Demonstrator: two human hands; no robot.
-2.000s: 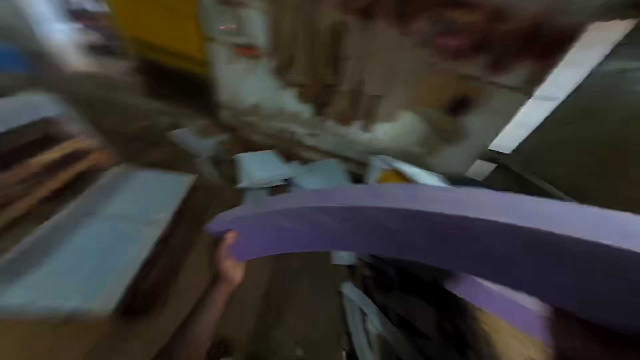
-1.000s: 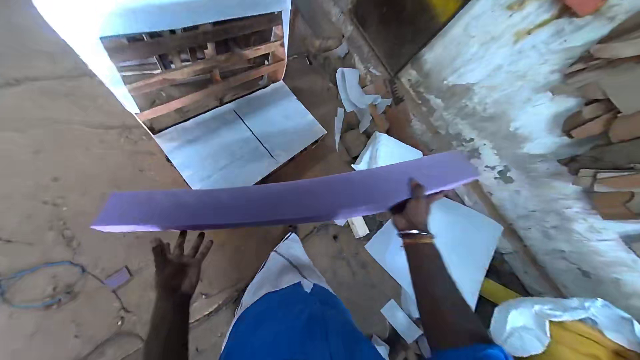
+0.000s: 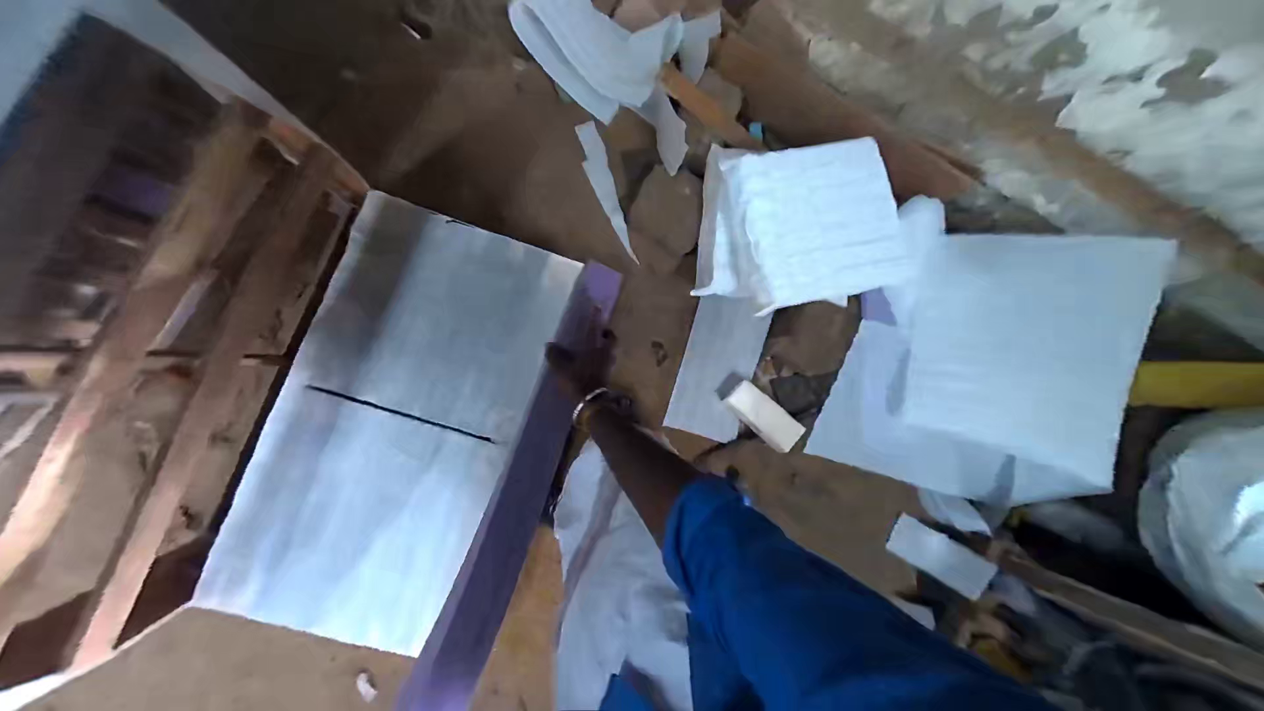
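Note:
A long purple foam strip [image 3: 513, 523] lies along the near edge of a white sheet-covered panel [image 3: 415, 395] that bears a short dark line. My right hand [image 3: 585, 367], with bangles at its wrist and a blue sleeve behind, rests on the strip close to its far end; the fingers are dark and blurred, so whether they grip it cannot be told. The strip's lower end runs out of the frame at the bottom. My left hand is not in view.
Left of the panel stands a wooden slatted frame [image 3: 188, 464]. White foam sheets [image 3: 1027, 365], a folded white stack [image 3: 820, 222] and a small whitish block [image 3: 762, 413] lie to the right, near a peeling wall [image 3: 1165, 99]. A yellow bar [image 3: 1195, 383] is at the right edge.
One second ago the strip was held up in my right hand, my left hand open under it; now it lies along the panel's edge. My left hand has left the view, which has turned.

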